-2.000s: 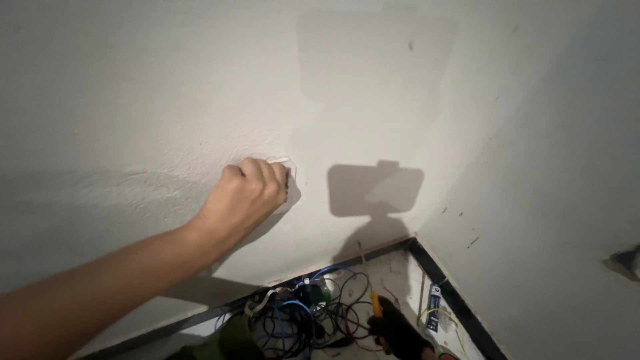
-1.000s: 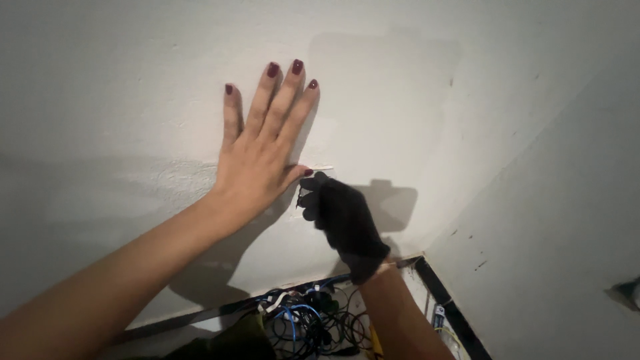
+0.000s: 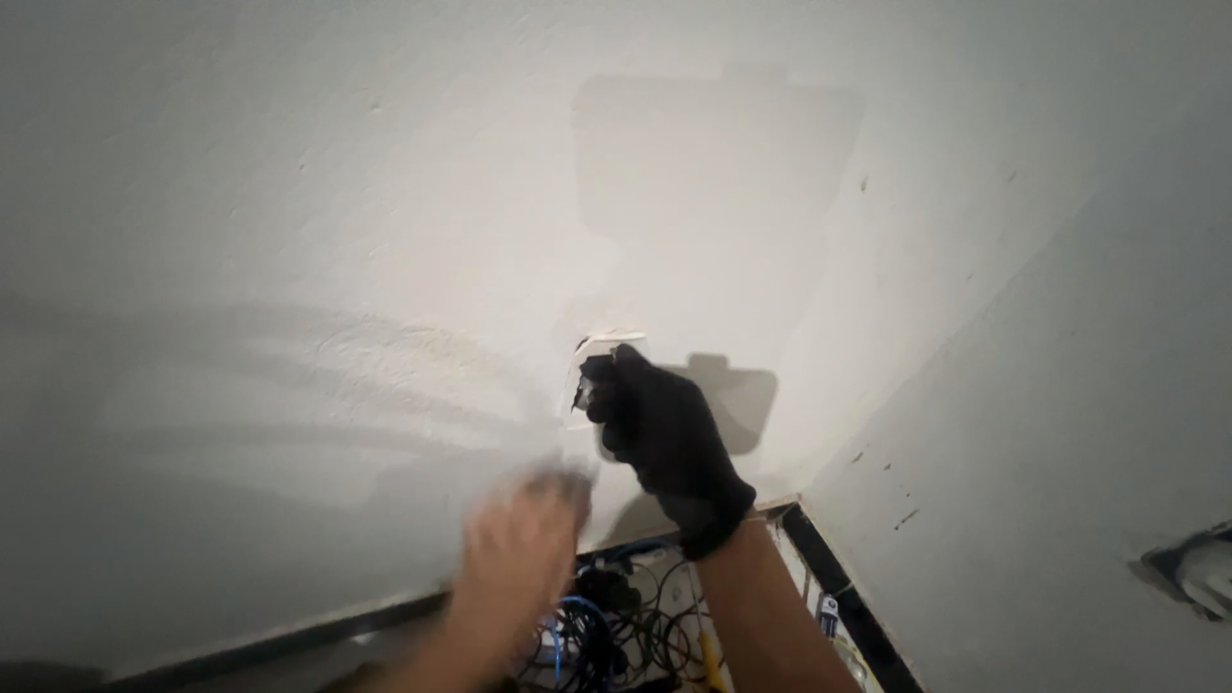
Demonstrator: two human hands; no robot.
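Note:
My right hand (image 3: 664,433), in a black glove, is at the white wall (image 3: 433,192) with its fingers curled against a small cut opening (image 3: 580,366). Those fingers seem to grip something at the opening's edge, but the dark glove hides what it is. A pale raised strip (image 3: 616,336) runs along the top of the opening. Bare and blurred by motion, my left hand (image 3: 529,520) is just below and left of the glove; whether it holds anything cannot be told.
Tangled black, blue and red wires (image 3: 616,626) lie on the floor at the wall's foot. A yellow-handled tool (image 3: 710,659) is beside them. Dark edging (image 3: 837,587) borders the floor corner. On the right wall is a recessed opening (image 3: 1198,573).
My left hand was spread flat on the wall a second ago and is now lower, off that spot. My gloved right hand came up from the floor to the wall and has stayed there.

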